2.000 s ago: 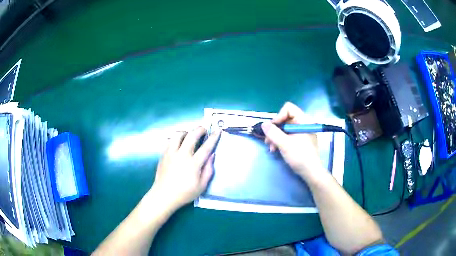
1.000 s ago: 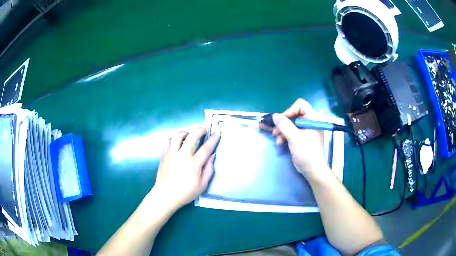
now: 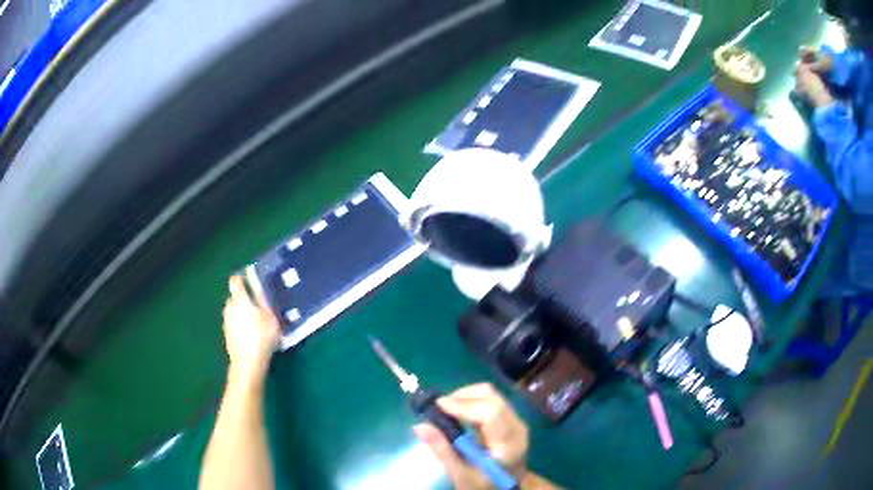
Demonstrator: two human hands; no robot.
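My left hand (image 3: 251,325) is at the near left corner of a dark panel (image 3: 335,251) with a pale border and small white squares, its fingers at the panel's edge. The panel lies along the far side of the bench, partly behind the white hood. My right hand (image 3: 488,431) holds the soldering iron (image 3: 436,413) by its blue and black handle. The iron's metal tip points up and left, over the green surface, and touches no panel.
White round hood (image 3: 483,206), black iron holder (image 3: 507,335), brown tray (image 3: 555,385) and black station (image 3: 603,278) stand right of centre. Blue parts bin (image 3: 643,172) is farther right. More panels (image 3: 522,110) lie beyond. A person in blue sleeves (image 3: 842,134) is at the right edge.
The view has swung right and towards the far side. My left hand has left the near panel and is now at a far one. The iron is away from the near panel, which is out of view.
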